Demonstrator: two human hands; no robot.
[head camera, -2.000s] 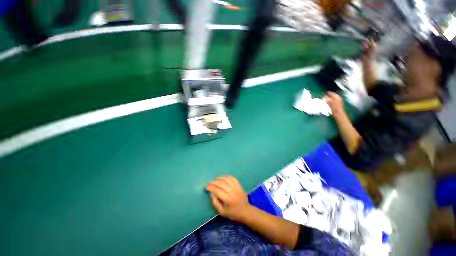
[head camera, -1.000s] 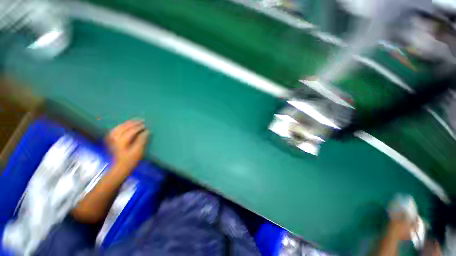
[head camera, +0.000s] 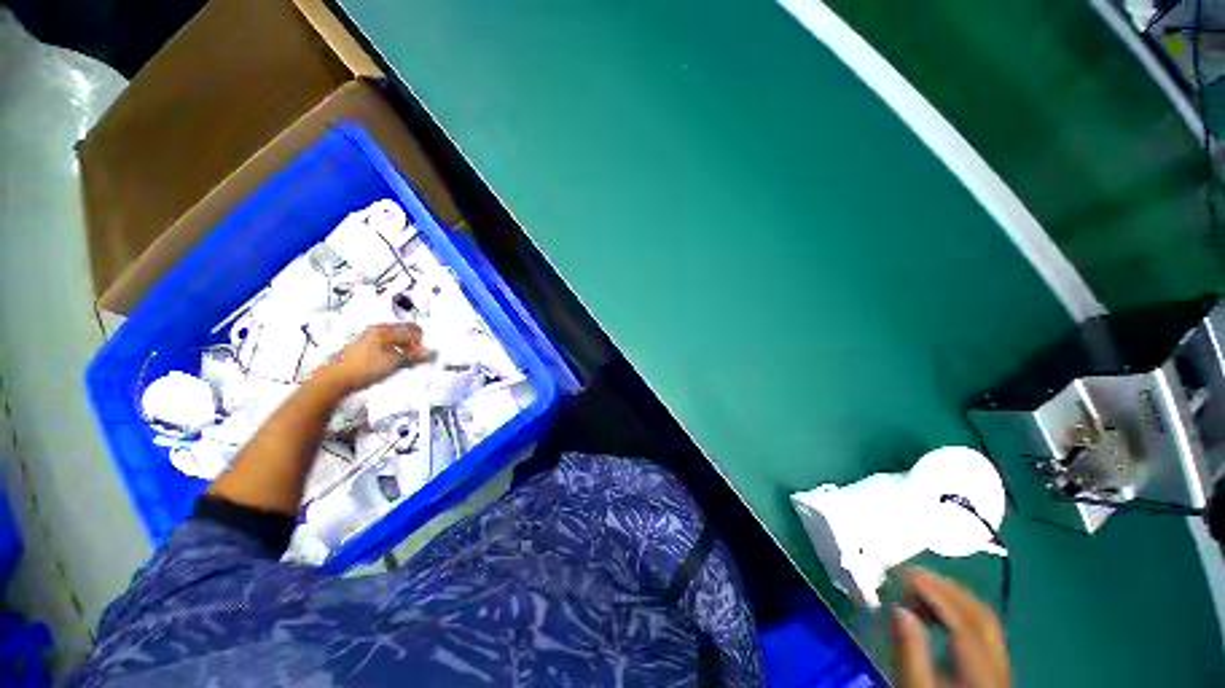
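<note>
My left hand (head camera: 386, 352) is inside the blue parts bin (head camera: 114, 390), fingers down among loose white parts (head camera: 276, 343). Its fingertips touch the parts, but whether they grip one is unclear. A white housing (head camera: 880, 518) with a round end and a flat, squared foot lies on the green bench at the lower right. A thin black lead trails from its round end. My right hand (head camera: 903, 621) is at the bottom edge, slightly blurred, just below the housing's foot. Its thumb and fingers are apart, with nothing visible between them.
A brown open cardboard box (head camera: 202, 148) stands behind the bin. The metal screw feeder (head camera: 1135, 430) is at the right, beside the housing's round end. White edging (head camera: 940, 135) curves across the green bench. Part of another blue bin (head camera: 813, 652) shows at the bench edge below.
The view has swung left and steadied. My left hand has moved from the bench-side edge of the bin down into the parts. A white housing now lies on the bench left of the feeder.
</note>
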